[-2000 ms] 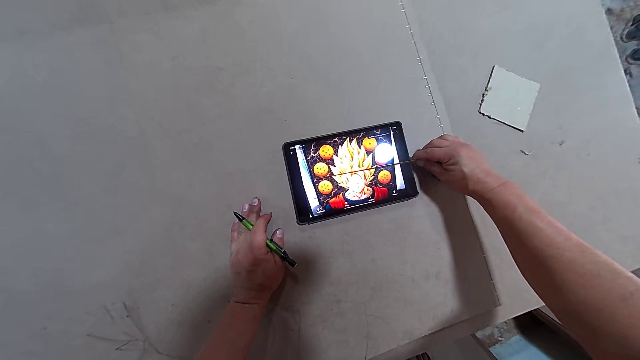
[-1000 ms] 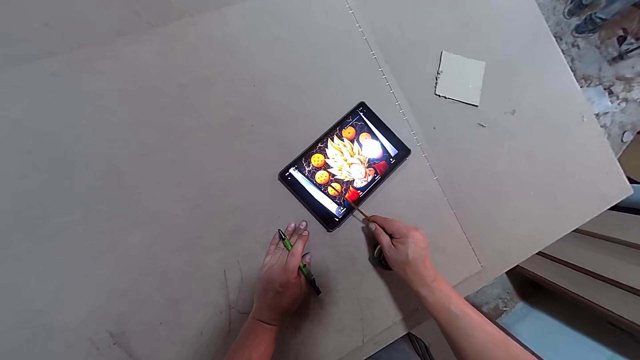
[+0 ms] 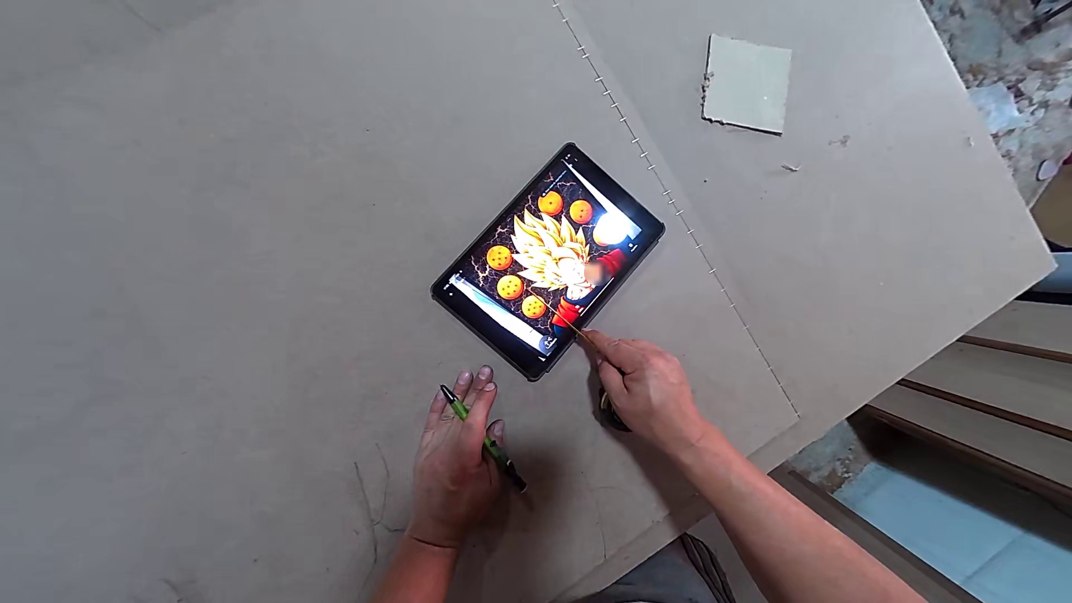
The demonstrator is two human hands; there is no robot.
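Note:
A tablet computer (image 3: pixel 548 260) in a dark case lies tilted on a large grey-beige board (image 3: pixel 251 251), its lit screen showing a cartoon figure and orange balls. Below the tablet, my left hand (image 3: pixel 459 461) holds a green and black pen (image 3: pixel 481 437) between its fingers, over the board. At the tablet's lower right edge is my right hand (image 3: pixel 649 389), shut on what looks like a tape measure (image 3: pixel 613 412); its dark body is mostly hidden under the palm. A thin yellow strip runs from the fingertips over the screen's lower part.
A square offcut of board (image 3: pixel 747 85) lies at the upper right. A line with short cross marks (image 3: pixel 645 157) runs down the board right of the tablet. Beyond the board's lower right edge are stacked panels (image 3: pixel 988 410) and a littered floor (image 3: pixel 997 75).
My right hand has moved from the tablet's right short side to its lower long edge, with the thin strip. The pen remains in my left hand. The view has turned.

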